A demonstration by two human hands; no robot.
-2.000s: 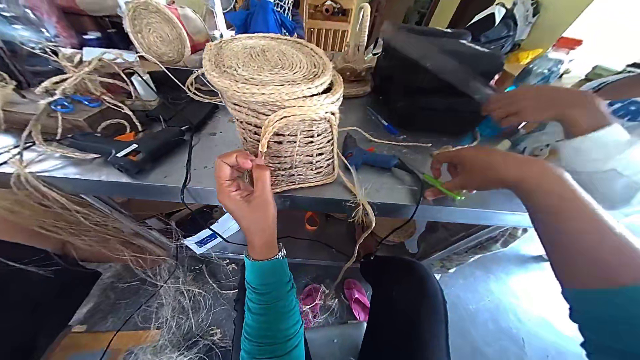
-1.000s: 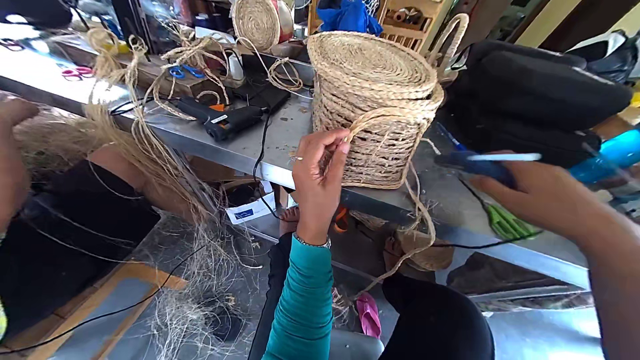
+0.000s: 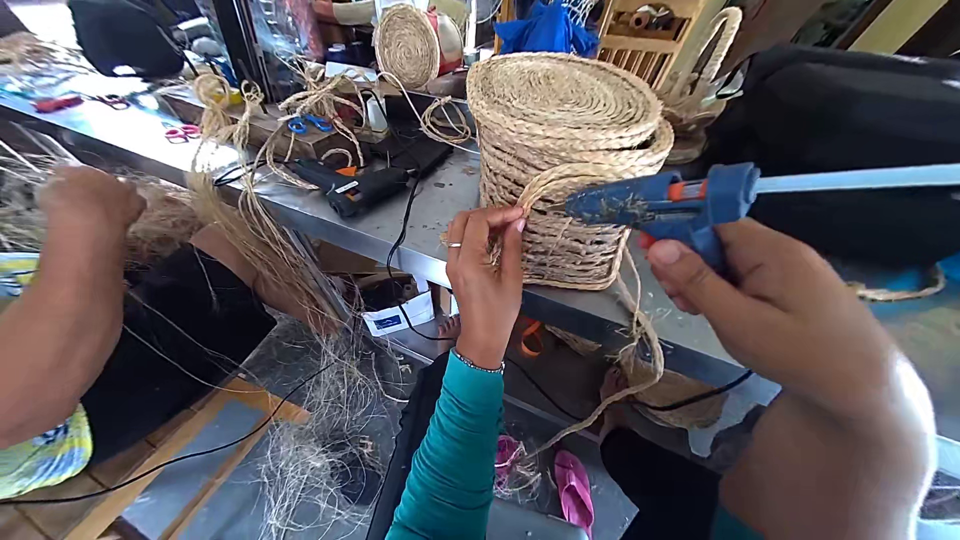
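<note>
A lidded basket of braided natural fiber (image 3: 566, 97) stands at the front edge of the metal table. My left hand (image 3: 487, 262) pinches a braided fiber strip (image 3: 566, 174) that curves across the basket's side. My right hand (image 3: 727, 292) grips a blue hot glue gun (image 3: 652, 201) with a glue stick out of its back. The gun's nozzle points left, close to the basket's side and the strip; whether it touches them cannot be told. A loose braided cord (image 3: 654, 352) hangs from the basket's lower right over the table edge.
A black glue gun (image 3: 367, 191), blue scissors (image 3: 308, 124) and fiber cords lie left on the metal table (image 3: 300, 217). A black bag (image 3: 847, 127) stands right. At left, a co-worker's arm (image 3: 79, 292) is near loose fiber. A dark cable (image 3: 401, 232) hangs over the table's edge.
My right hand has brought the blue glue gun up to the basket's side. Two seconds ago that gun lay on the table, right of the basket. My left hand stays at the strip. The view has turned left.
</note>
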